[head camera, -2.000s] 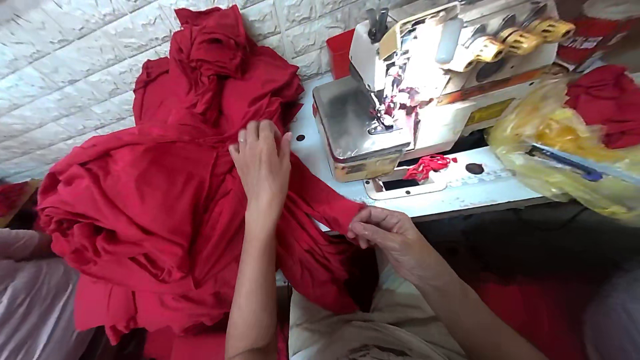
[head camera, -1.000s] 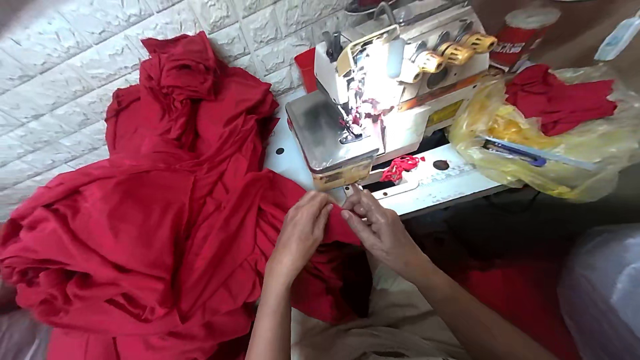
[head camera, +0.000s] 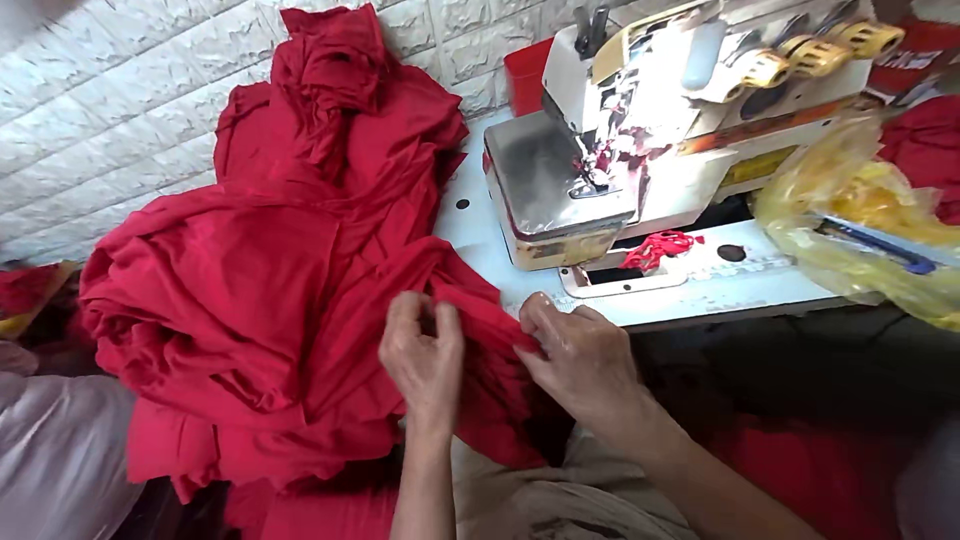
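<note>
A large heap of red fabric (head camera: 247, 285) lies over the left part of the table and hangs down its front edge. My right hand (head camera: 581, 349) pinches the edge of a red fabric piece (head camera: 480, 300) between thumb and fingers, just in front of the table edge. My left hand (head camera: 424, 349) is on the same fabric, to the left, with thumb and forefinger curled; whether it grips the cloth is not clear. Behind my hands stands an overlock sewing machine (head camera: 645, 112) with its lamp lit. Small pieces of cloth are at its presser foot (head camera: 595, 191).
Red scraps (head camera: 660, 249) lie by the slot in the white tabletop (head camera: 472, 240). At right, a yellow plastic bag (head camera: 825, 225) holds red cloth and a blue tool. A red bin (head camera: 527, 75) stands behind the machine, against the white brick-patterned wall (head camera: 112, 112).
My hands were together at the fabric edge one second ago; now they are apart, my left hand further to the left. The view has shifted.
</note>
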